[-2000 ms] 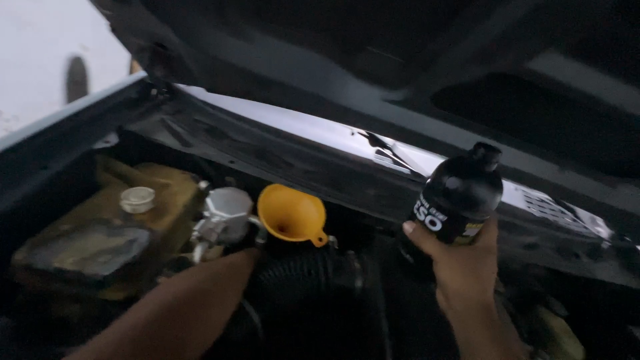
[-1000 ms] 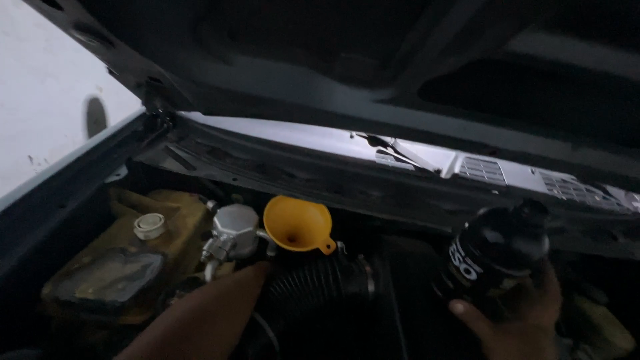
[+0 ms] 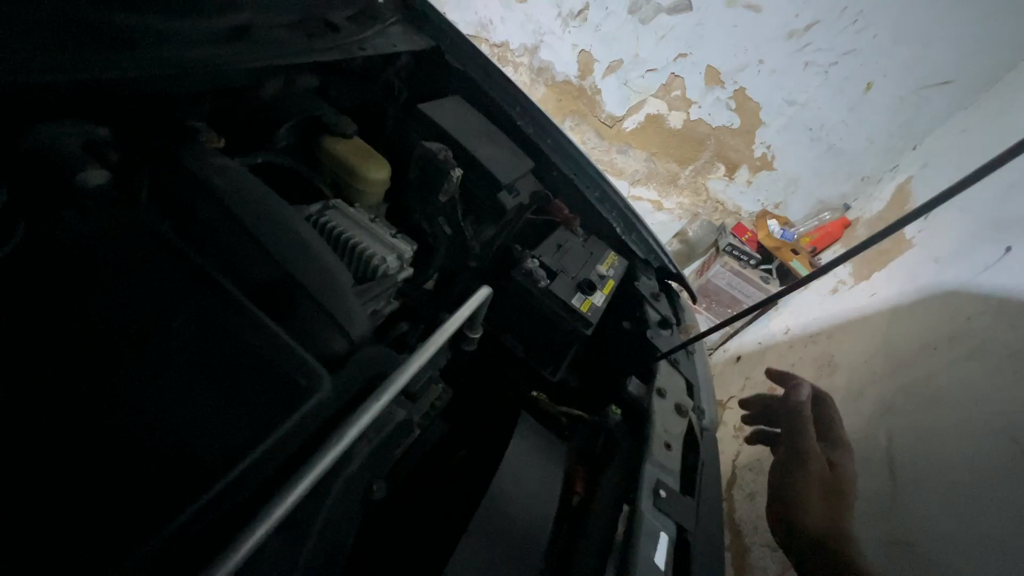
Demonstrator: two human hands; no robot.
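Observation:
My right hand [image 3: 808, 464] is raised at the lower right, outside the front edge of the car, with bent, parted fingers and nothing in it. My left hand does not show. Left of my right hand lies the dark engine bay, with a black car battery [image 3: 572, 280] bearing yellow labels. A finned metal housing [image 3: 360, 248] sits further left, below a yellowish plastic reservoir [image 3: 358, 168]. A bare metal bar [image 3: 360, 420] with a bent end runs diagonally across the bay. What carries its lower end is out of view.
A thin black hood prop rod [image 3: 840, 256] slants up to the right from the front panel [image 3: 668, 448]. Behind it, boxes and bottles [image 3: 740, 276] are piled by a wall [image 3: 680, 120] with peeling paint. The raised hood [image 3: 200, 32] covers the upper left.
The view has swung strongly to another part of the engine bay. The dark bottle that my right hand held is no longer in that hand. The yellow funnel and my left arm are out of view.

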